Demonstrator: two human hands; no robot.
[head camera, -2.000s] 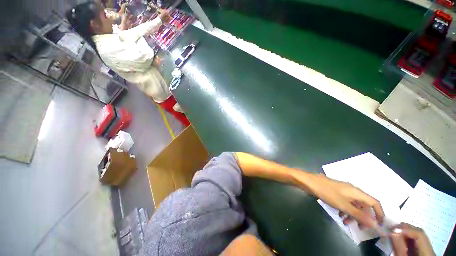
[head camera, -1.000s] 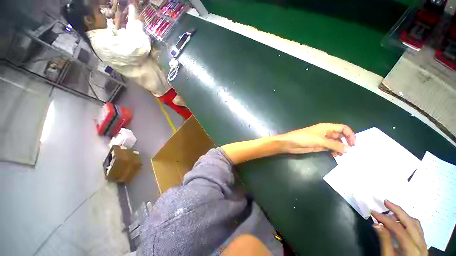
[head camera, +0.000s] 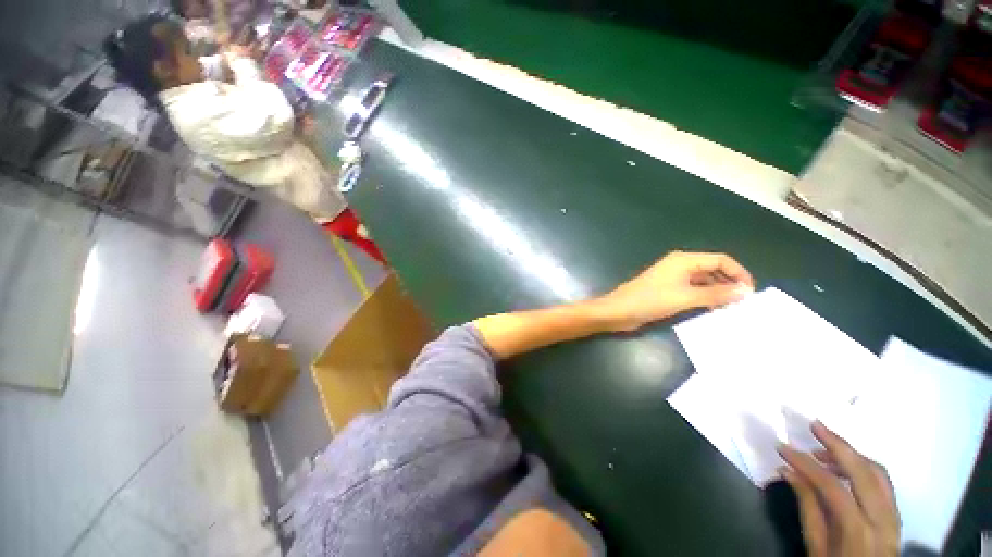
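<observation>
Overlapping white sheets (head camera: 783, 343) lie on the dark green bench at the lower right. My left hand (head camera: 696, 288) is at the upper left edge of the top sheet, thumb and fingertips together on its edge. My right hand (head camera: 843, 490) is over the lower end of the sheets with bent fingers. A pale fold or small piece shows by its fingertips, too blurred to tell apart. Another white sheet (head camera: 925, 435) lies to the right, partly under the others.
A dark device (head camera: 370, 103) and a pale looped cord (head camera: 349, 163) lie at the bench's far left end, near a person in cream clothing. An open cardboard box (head camera: 364, 354) stands beside my left arm. Trays with red items (head camera: 881, 65) and a grey-beige board (head camera: 892, 196) are beyond the bench.
My left hand has moved from the middle of the sheets up to their upper left edge. My right hand has come over the lower sheets. The view has shifted slightly.
</observation>
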